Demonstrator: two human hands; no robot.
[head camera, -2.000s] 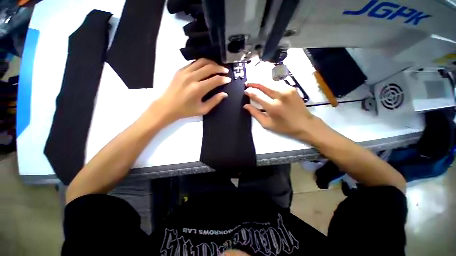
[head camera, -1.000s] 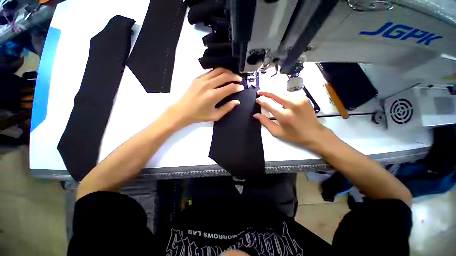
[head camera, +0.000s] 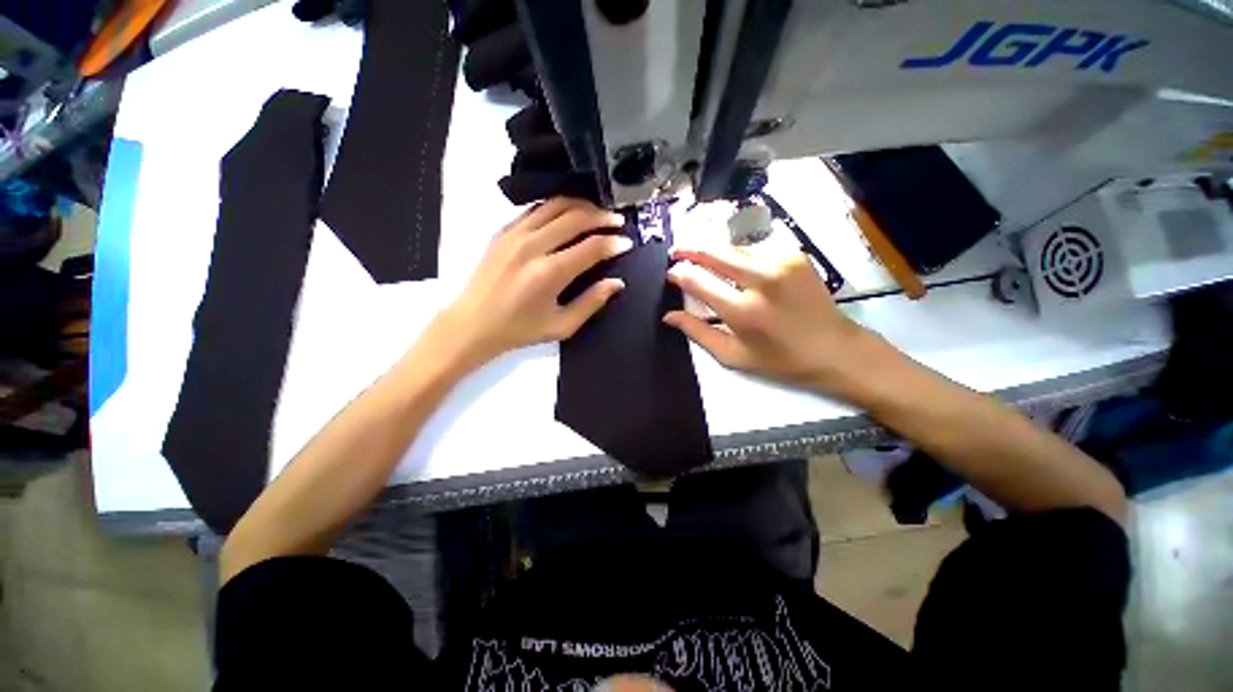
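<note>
A black fabric panel (head camera: 630, 385) lies lengthwise under the presser foot (head camera: 653, 222) of the white sewing machine (head camera: 865, 88). Its angled near end lies at the table's front edge. My left hand (head camera: 541, 277) lies flat on the panel's left side, fingertips just left of the foot. My right hand (head camera: 764, 304) rests at the panel's right edge, fingertips just below and right of the foot. Both hands press on the cloth with fingers apart; neither grasps it. The needle tip cannot be made out in the glare.
Two black panels lie at left, one plain (head camera: 248, 304), one with stitch dots (head camera: 392, 149). Bunched black cloth (head camera: 538, 149) sits left of the machine head. At right are black snips (head camera: 807, 243), a dark flat pad (head camera: 924, 203), an orange-brown stick (head camera: 888, 253) and a round vent (head camera: 1071, 260).
The panel's near end has moved forward, from overhanging the front edge towards the foot. Both hands stay beside the foot. The camera view has shifted slightly.
</note>
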